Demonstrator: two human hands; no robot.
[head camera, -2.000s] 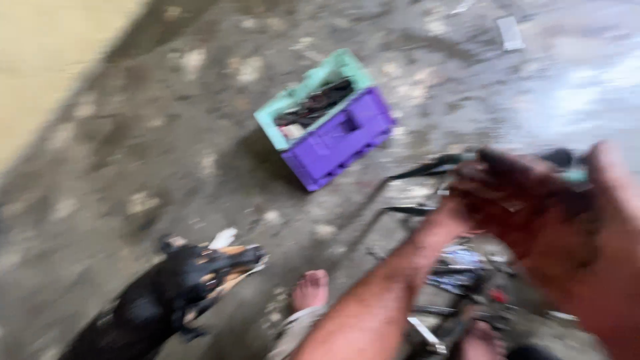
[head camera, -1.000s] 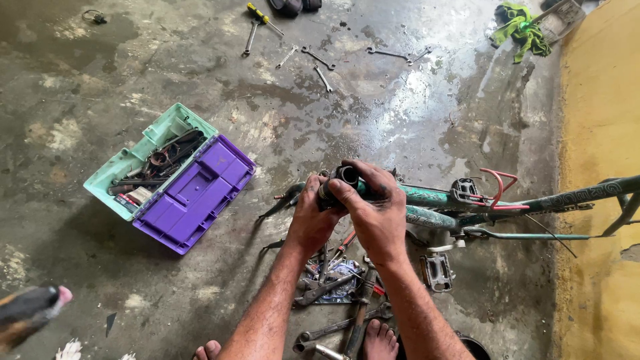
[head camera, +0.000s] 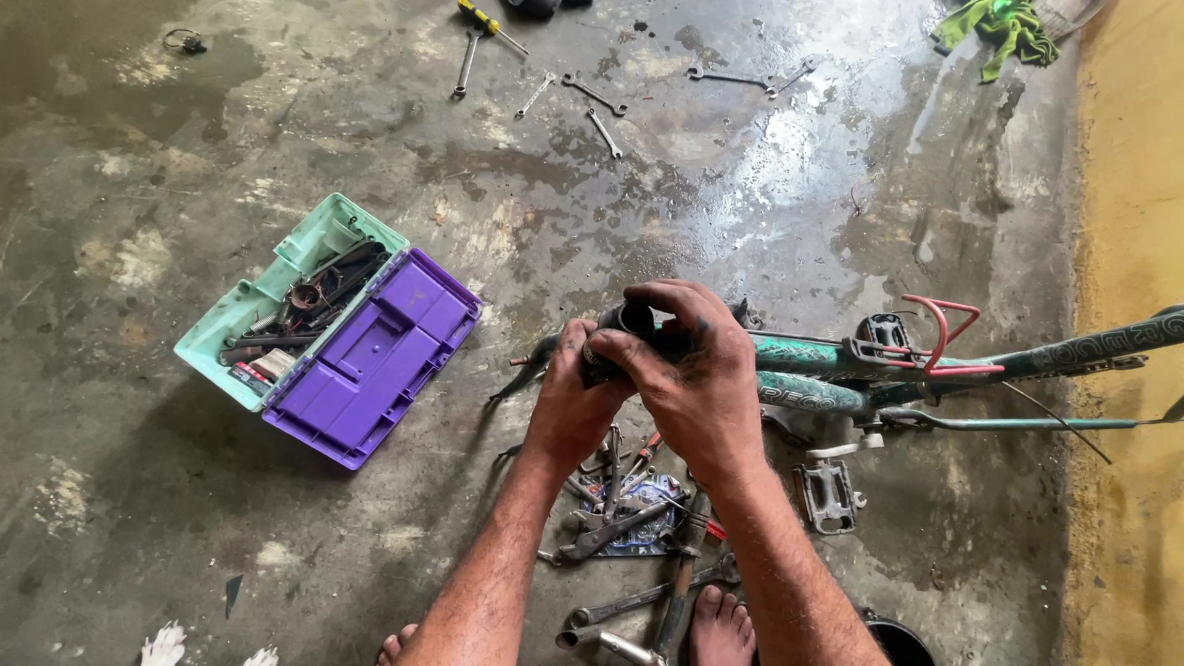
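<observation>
A green bicycle frame (head camera: 805, 392) lies across the right side, its front end under my hands. Both hands, dirty with grease, are closed around a black ring-shaped part (head camera: 629, 319) at the frame's front end. My left hand (head camera: 578, 398) grips it from the left and below. Over its top and right side curl the fingers of my right hand (head camera: 694, 356), the thumb across its front. My palms hide most of the part. Attached to the frame are a red bottle cage (head camera: 942, 347) and a pedal (head camera: 826, 497).
An open toolbox with a purple lid (head camera: 370, 361) holds metal parts on the left. Several wrenches (head camera: 604, 134) and a screwdriver (head camera: 493, 26) lie ahead. Pliers (head camera: 615, 532) and a large wrench (head camera: 647, 597) lie by my feet. A green cloth (head camera: 999, 32) rests near the yellow wall (head camera: 1128, 185). White paws (head camera: 165, 645) show lower left.
The view has swung and steadied since the first frame. The dog's muzzle, at lower left a second ago, is out of view; its paws show now. My hands remain around the black part.
</observation>
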